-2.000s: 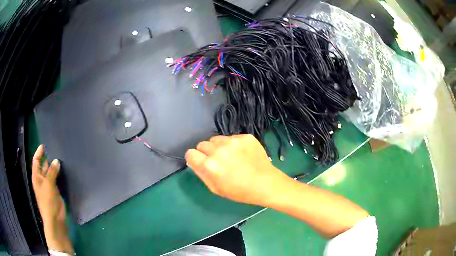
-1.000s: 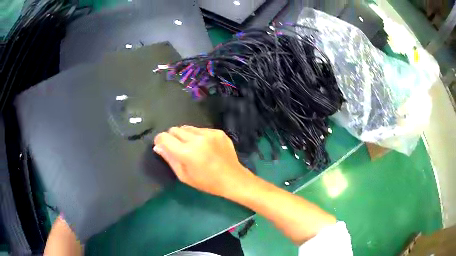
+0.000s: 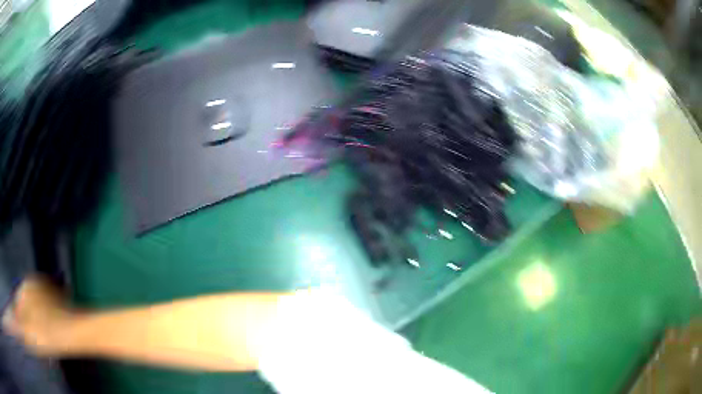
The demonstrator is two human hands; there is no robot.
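Observation:
The picture is blurred. A black plastic panel (image 3: 169, 169) lies on the green table, with its raised centre housing (image 3: 227, 123) facing up. A pile of black cables (image 3: 439, 138) with red wire ends (image 3: 308, 146) lies to its right, the ends over or close to the panel's right edge. My right arm, in a white sleeve, reaches across the near side of the table. My right hand (image 3: 37, 319) is at the far left edge of the picture, too blurred to show its fingers or any hold. My left hand is not in view.
A crinkled clear bag (image 3: 539, 115) lies right of the cables. Dark stacked panels (image 3: 61, 138) line the left side. Another panel (image 3: 346, 27) is at the back. A brown box (image 3: 681, 362) shows at the lower right.
The nearer panel that lay in front is gone from the table, leaving the one behind it. My right hand has moved from the panel's housing to the far left. My left hand has left view.

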